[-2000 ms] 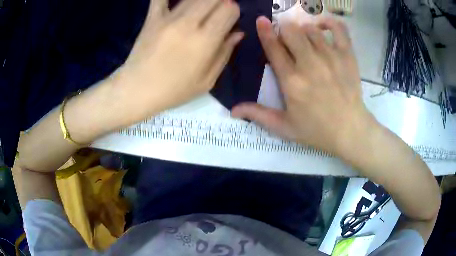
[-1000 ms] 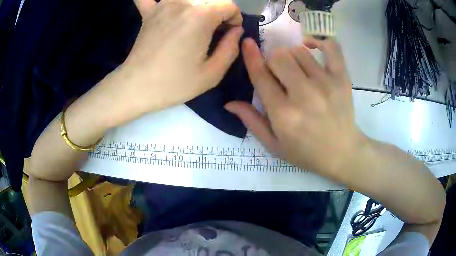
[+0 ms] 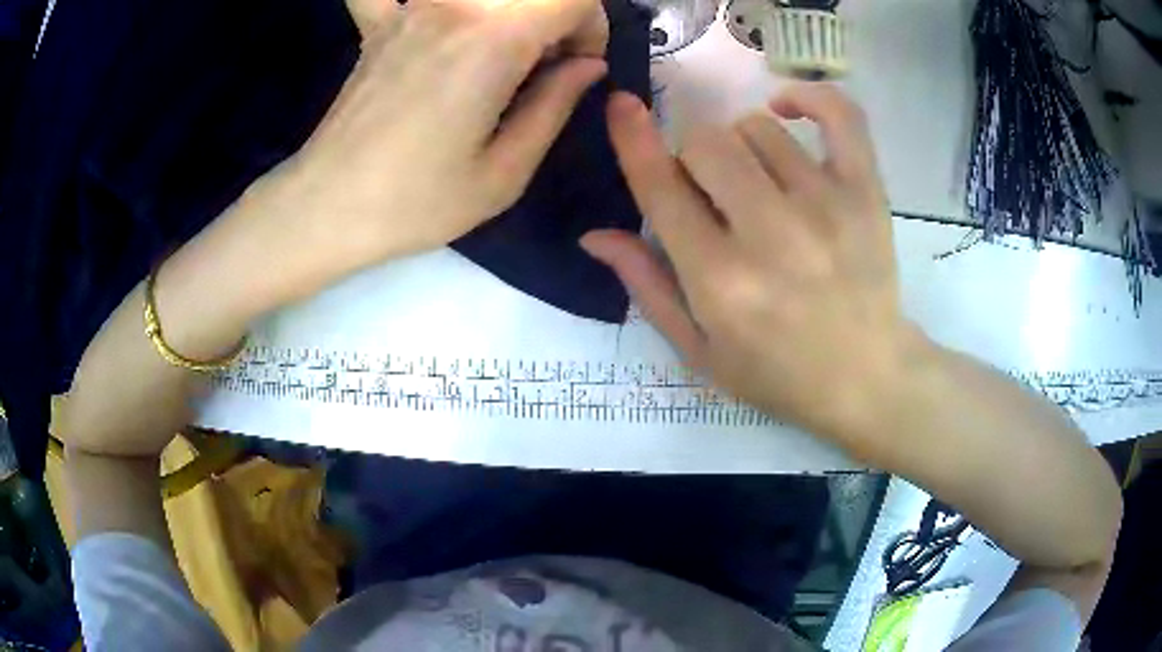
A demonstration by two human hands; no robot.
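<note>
A dark navy garment piece (image 3: 561, 229) lies on the white table, its pointed lower corner near the ruler marks. More of the dark cloth covers the left side. My left hand (image 3: 440, 127) lies over the cloth, thumb and fingers close together near its right edge; whether they pinch the cloth is hidden. My right hand (image 3: 777, 242) is spread, its index fingertip and thumb tip at the cloth's right edge. Shiny metal plates (image 3: 682, 23) show at the top centre. The needle area is not visible.
A cream ribbed block (image 3: 808, 41) is above my right hand. A black thread bundle (image 3: 1035, 140) hangs at the upper right. A printed ruler (image 3: 510, 386) runs along the table front. Scissors (image 3: 920, 555) and a yellow-green packet (image 3: 911, 622) are lower right; yellow cloth (image 3: 261, 541) is lower left.
The cloth's lower end has changed from a narrow strip to a wider pointed flap. The ribbed block now shows fully, lower than before. My left hand has shifted slightly left.
</note>
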